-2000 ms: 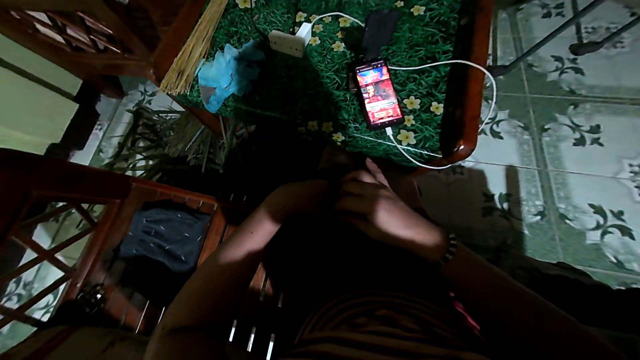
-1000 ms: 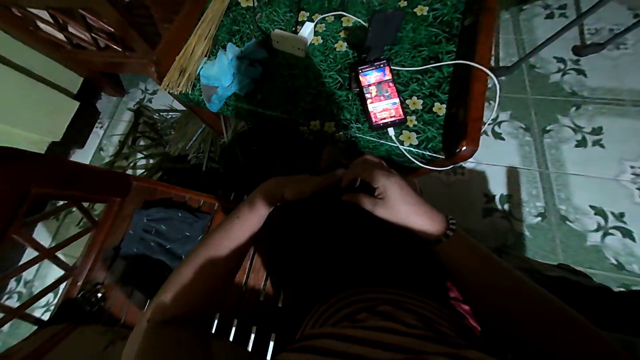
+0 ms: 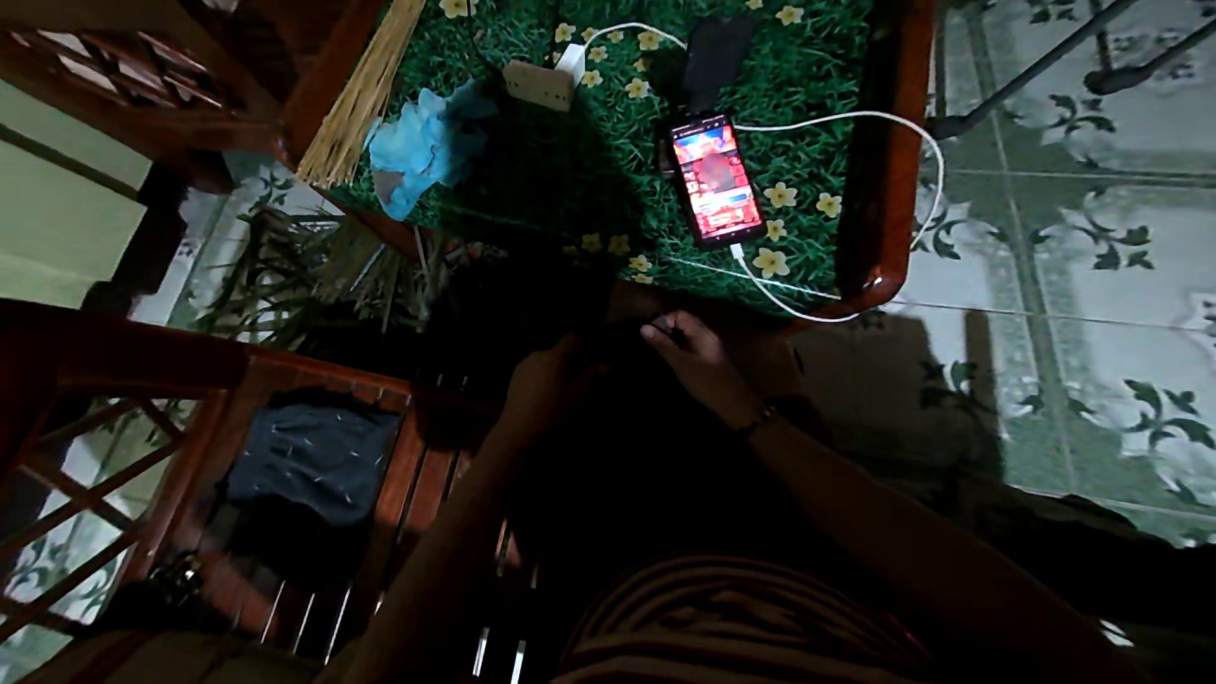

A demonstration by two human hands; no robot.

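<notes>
My left hand (image 3: 543,378) is in deep shadow above my lap, and its fingers cannot be made out. My right hand (image 3: 695,356) is just to its right, near the table's front edge, with the thumb and forefinger bent toward each other; a small dark thing may be between them, too dim to name. The two hands are apart. Beyond them a lit smartphone (image 3: 717,180) lies on the grass-patterned tablecloth (image 3: 608,142). A white charging cable (image 3: 893,114) runs from its lower end around to a white charger (image 3: 571,63) in a power strip (image 3: 538,85).
Crumpled blue material (image 3: 427,147) and a bundle of straw-like bristles (image 3: 366,95) lie at the table's left. A dark folded cloth (image 3: 318,461) rests on the slatted wooden bench (image 3: 432,475). Thin dark metal legs (image 3: 1026,71) stand on the tiled floor (image 3: 1092,380) at right.
My hands were close together over my lap and have moved apart. My right hand is now nearer the table edge. The phone and cable have stayed in place.
</notes>
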